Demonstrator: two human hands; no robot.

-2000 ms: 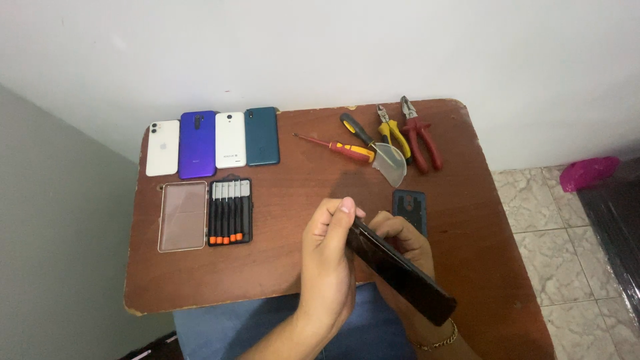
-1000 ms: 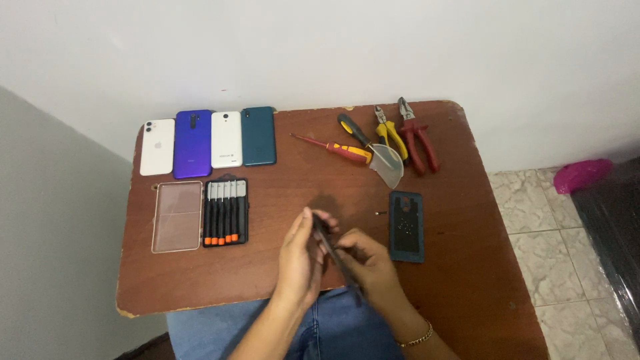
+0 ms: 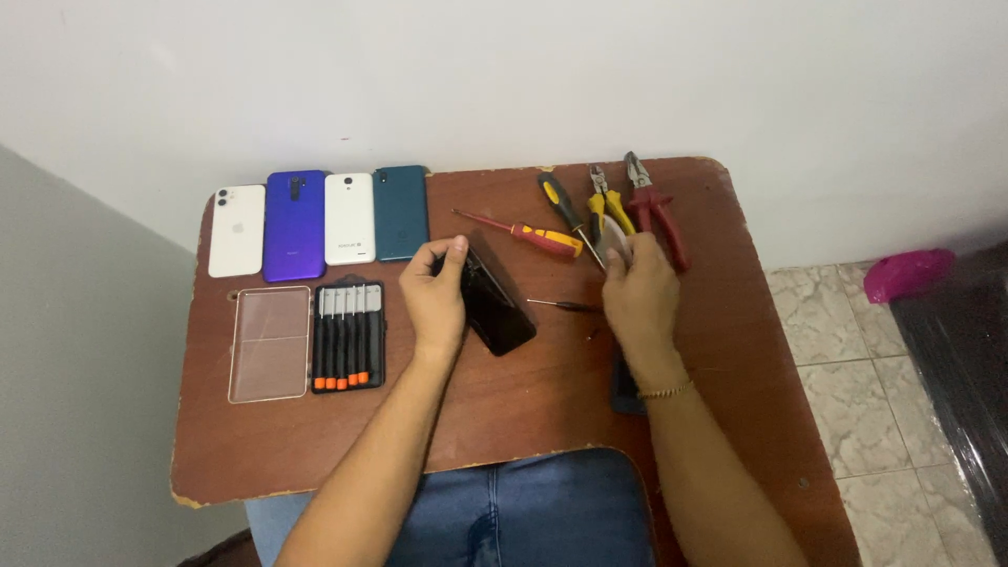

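My left hand (image 3: pixel 438 303) grips the upper end of a black smartphone (image 3: pixel 500 311), held tilted over the middle of the wooden table. My right hand (image 3: pixel 642 295), with a bracelet at its wrist, pinches a thin translucent flat piece (image 3: pixel 613 240) beside the pliers. Left of my right hand lies a small precision screwdriver (image 3: pixel 555 304), its handle end hidden by the fingers. A tiny dark part (image 3: pixel 592 335) rests below it. Under my right wrist is a dark blue phone back cover (image 3: pixel 626 382), mostly hidden.
Four phones, white (image 3: pixel 237 231), purple (image 3: pixel 295 227), white (image 3: pixel 350 218) and teal (image 3: pixel 401 213), line the back left. Before them lie a clear lid (image 3: pixel 270 344) and a screwdriver set (image 3: pixel 349 337). A red-yellow screwdriver (image 3: pixel 547 239), black-yellow screwdriver (image 3: pixel 561 201), yellow cutters (image 3: pixel 608 206) and red pliers (image 3: pixel 656 209) lie right.
My right hand has left the black phone and taken hold of the translucent piece near the pliers. The left hand has moved up the table with the phone. A small screwdriver now shows on the table.
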